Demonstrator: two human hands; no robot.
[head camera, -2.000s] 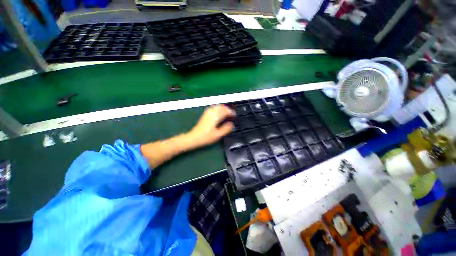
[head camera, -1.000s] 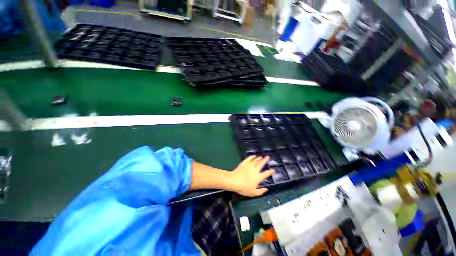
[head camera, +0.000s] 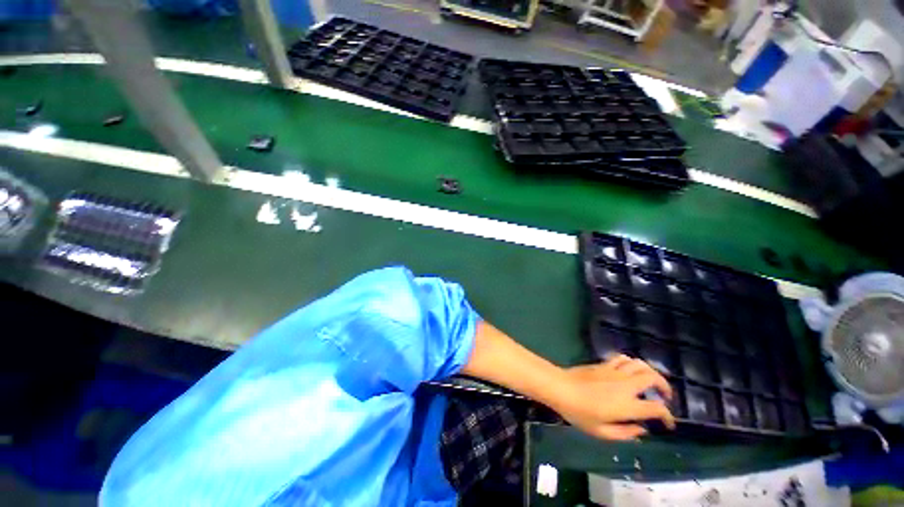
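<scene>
My left hand (head camera: 617, 398), bare below a blue sleeve, is at the near left part of a black blister tray (head camera: 694, 332). Its fingers are bent over the tray's near edge. A small greyish spot shows between the fingertips; I cannot tell if it is a held part. The tray lies on the near green surface, its pockets facing up, and I see no parts in them. My right hand is not in view.
Stacked black trays (head camera: 585, 114) and another tray (head camera: 382, 67) lie across the belt. Small black parts (head camera: 449, 185) lie on the belt. A clear tray (head camera: 111, 241) is at left, a white fan (head camera: 872, 342) at right. The white worktable (head camera: 694, 492) shows at the bottom.
The view has turned left, so things sit further right and the fixture nests are out of view. My left hand went from the tray's far left corner to its near edge; its spread fingers are now bent.
</scene>
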